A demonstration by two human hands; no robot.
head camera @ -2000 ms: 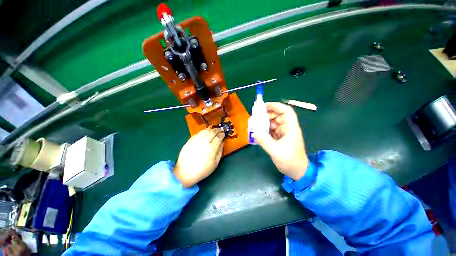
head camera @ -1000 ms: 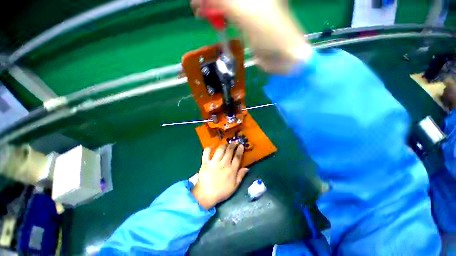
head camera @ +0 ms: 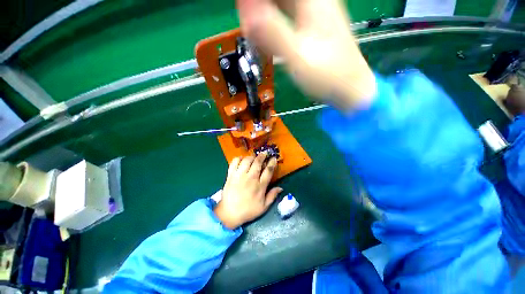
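The toggle press fixture [head camera: 210, 60] stands on the bench, with an orange upright plate, an orange base and black and metal clamp parts. My left hand [head camera: 247, 189] lies on the base, fingertips at the dark toothed nest [head camera: 268, 151]; whether a workpiece is under them is hidden. My right hand [head camera: 314, 51] is raised, blurred and cut off by the top edge, in front of the fixture's top. The red handle is not visible, so its grip cannot be told. The white glue bottle with blue tip [head camera: 288, 205] stands on the bench right of my left hand.
A white box [head camera: 82, 195] and cream rolls [head camera: 29, 182] are at the left, above a dark blue item [head camera: 43, 252]. Two thin pale rods [head camera: 201, 133] stick out sideways from the fixture. A silvery cylinder [head camera: 493, 135] and part of another person's sleeve [head camera: 515, 166] are at the right.
The glue bottle has left my right hand and stands on the bench. My right hand went up to the red handle at the fixture's top, which is now hidden. My left fingers lie flatter on the base.
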